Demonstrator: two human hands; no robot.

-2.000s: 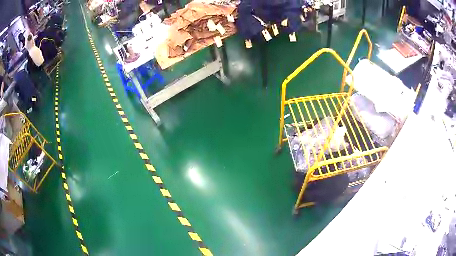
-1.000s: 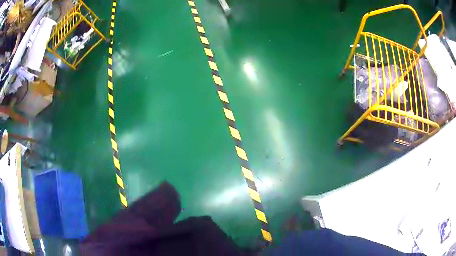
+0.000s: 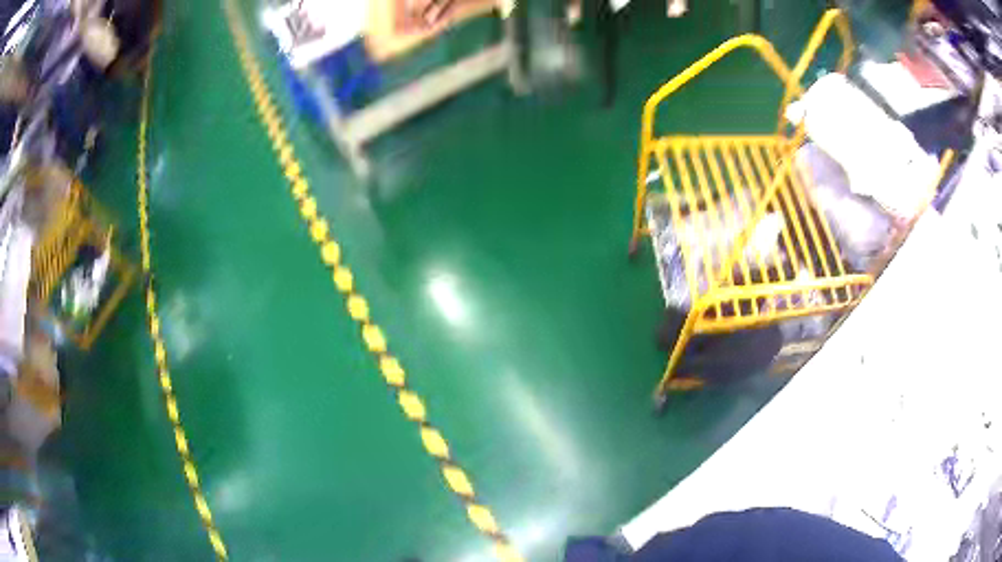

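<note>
Neither of my hands shows in the head view. A navy blue sleeve or piece of cloth (image 3: 769,535) lies at the bottom edge, right of the middle, in front of the white table's edge; any hand there is cut off or hidden. The long white table (image 3: 835,406) runs along the right side, with faint dark marks on its surface. A yellow trolley (image 3: 758,291) stands beside this table, holding clear plastic bags (image 3: 841,203) and a white wrapped bundle (image 3: 868,143).
Green floor (image 3: 286,417) carries yellow-black aisle lines (image 3: 379,340). A table with brown cloth (image 3: 423,17) stands at the back, with a blue thing (image 3: 330,88) under its left end. A smaller yellow trolley (image 3: 71,258) and blurred clutter line the left edge.
The view has tilted up again, so the floor and trolleys sit lower and further left than one second ago. The dark purple cloth and blue box have left the picture; the navy cloth remains.
</note>
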